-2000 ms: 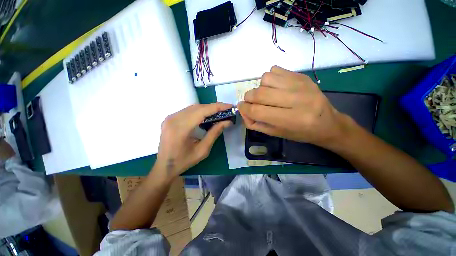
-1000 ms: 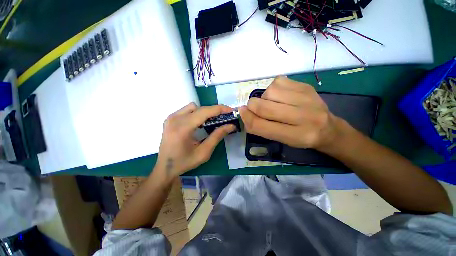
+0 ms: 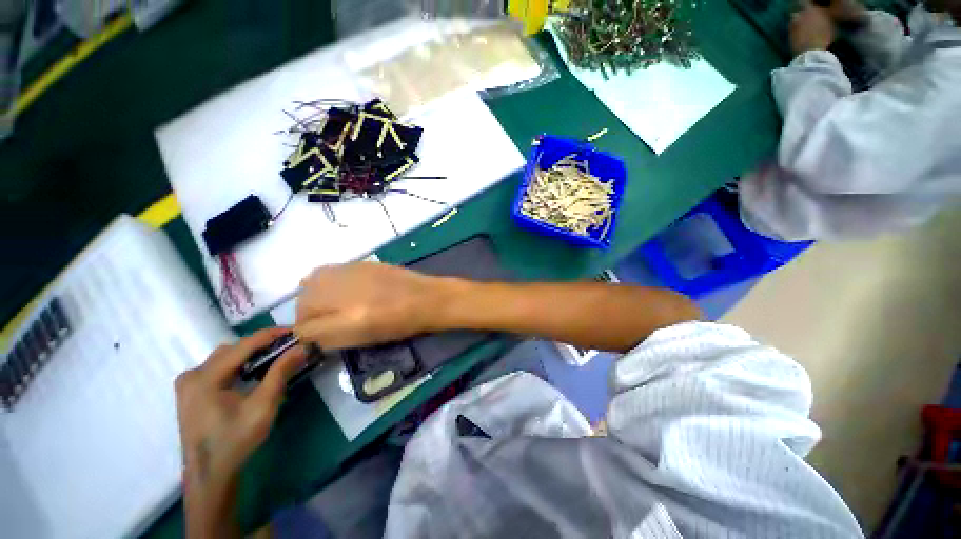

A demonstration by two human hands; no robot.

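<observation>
My left hand (image 3: 232, 405) holds a small dark-and-silver component (image 3: 276, 360) between thumb and fingers, left of the housing. My right hand (image 3: 358, 305) is bent over the component's near end, its fingertips close together; whether they pinch something is hidden. The black phone-case housing (image 3: 464, 276) lies on the bench under my right hand and forearm, its camera hole end toward the lower left. A white adhesive liner sheet (image 3: 353, 419) lies partly beneath it.
White foam boards (image 3: 116, 421) lie left, one with a row of components (image 3: 34, 347). Behind are a wired module pile (image 3: 353, 153), a black module stack (image 3: 237, 224) and a plastic bag (image 3: 453, 63). A blue bin (image 3: 529, 221) holds cream strips; a wired heap (image 3: 622, 32) and another person's sleeve (image 3: 854, 158) are right.
The view has swung right, bringing the whole blue bin, the wired heap and another person into the picture. My left hand still holds the component, with my right hand close against it.
</observation>
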